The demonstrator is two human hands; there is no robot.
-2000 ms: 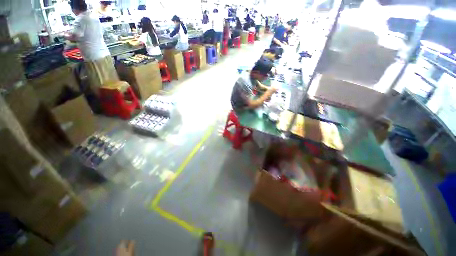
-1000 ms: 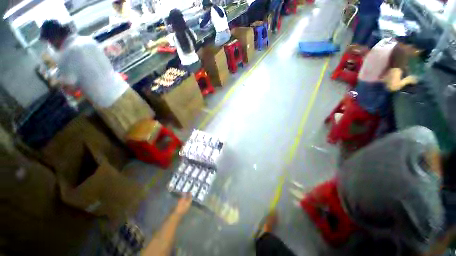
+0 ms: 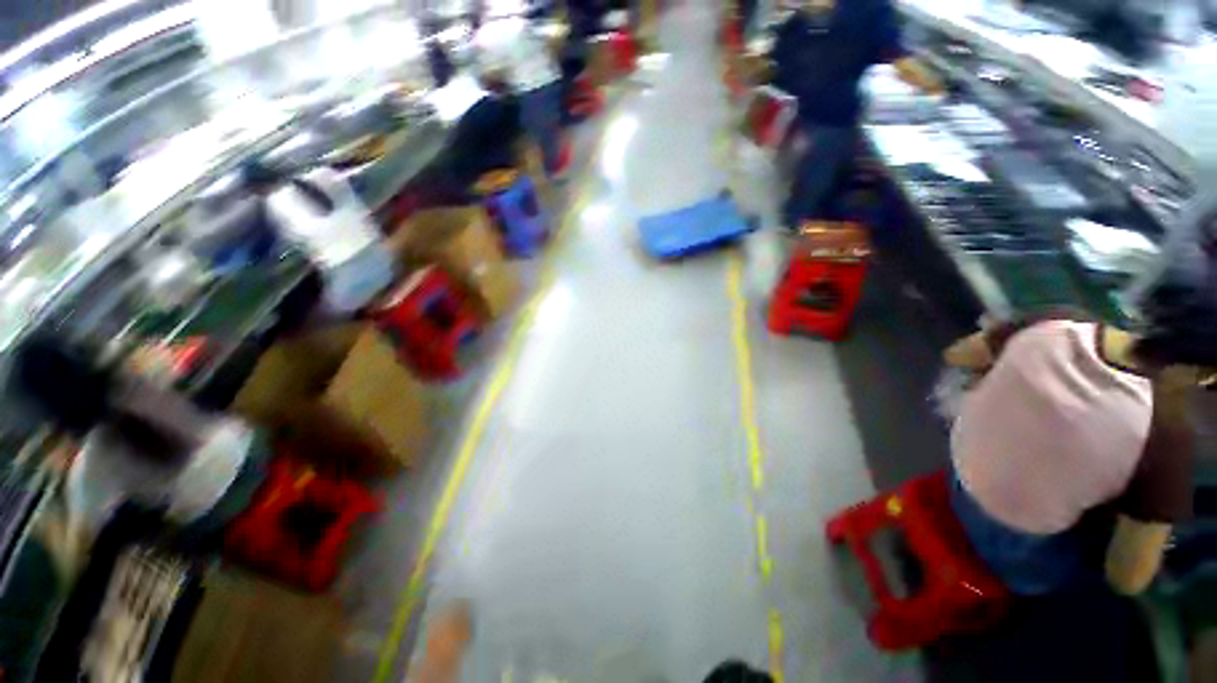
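My left hand (image 3: 447, 638) is small and blurred at the bottom edge, left of centre, over the grey floor (image 3: 607, 440). I cannot make out its fingers or anything held. A small dark rounded shape shows at the bottom edge right of centre; I cannot tell what it is. My right hand is not seen. The blue flat deck of a hand truck (image 3: 694, 227) lies ahead on the aisle, beside the right yellow line.
Yellow lines (image 3: 491, 407) run along both aisle sides. On the left are seated people, red stools (image 3: 304, 520) and open cartons (image 3: 380, 400). On the right are a person in a pink top (image 3: 1054, 427), red stools (image 3: 921, 560) and a bench; another person stands farther ahead.
The view has moved forward along the aisle. The floor trays and grey-clothed person have left view, and the blue deck is nearer. My left hand is lower and smaller in the picture.
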